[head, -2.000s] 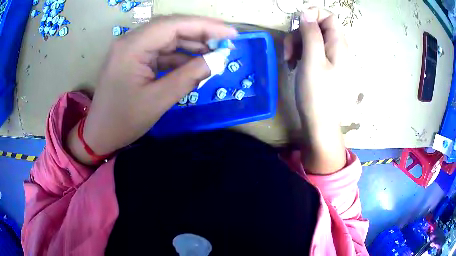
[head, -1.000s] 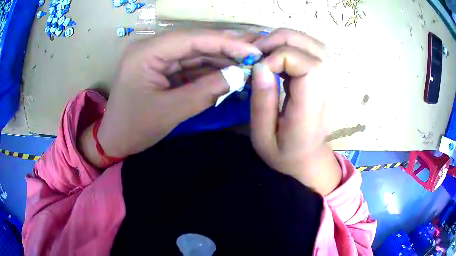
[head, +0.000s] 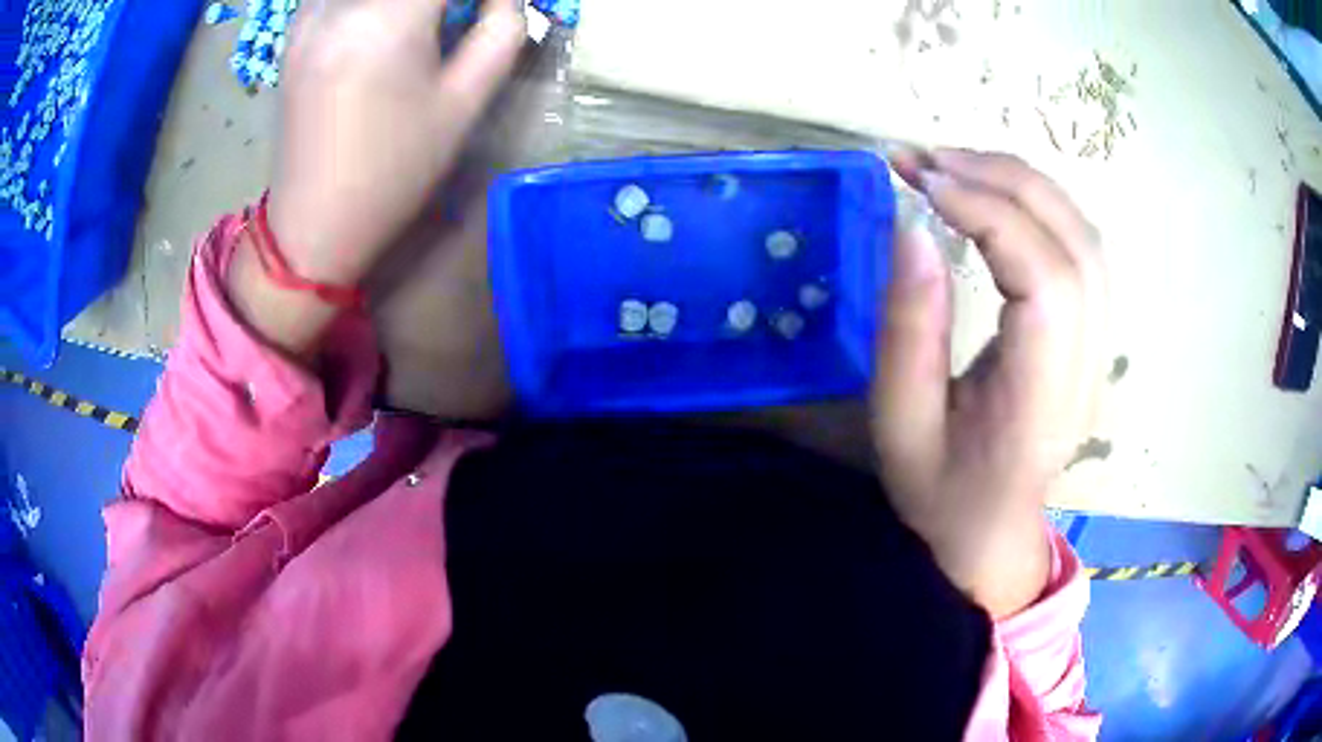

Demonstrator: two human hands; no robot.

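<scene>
The small blue tray [head: 696,394] lies in front of my body, with several small blue-and-white components [head: 657,228] spaced out inside it. My left hand [head: 380,102] is up at the top left, partly cut off by the upper edge and blurred, near the loose components; whether it holds one cannot be told. My right hand [head: 1000,312] is at the tray's right side, thumb by the wall and fingers curled above the corner. Whether a tiny part sits between its fingertips cannot be told.
A group of loose blue components [head: 261,41] lies at the upper left. A big blue bin [head: 102,189] full of small pieces stands at the far left. Thin gold-brown slivers [head: 1095,109] are scattered at the upper right. A dark phone [head: 1300,297] lies at the far right. A shiny clear strip [head: 696,123] lies behind the tray.
My hands have parted from over the tray. My left hand has moved up and left, my right hand to the right. The tray and its components are uncovered. The view has shifted.
</scene>
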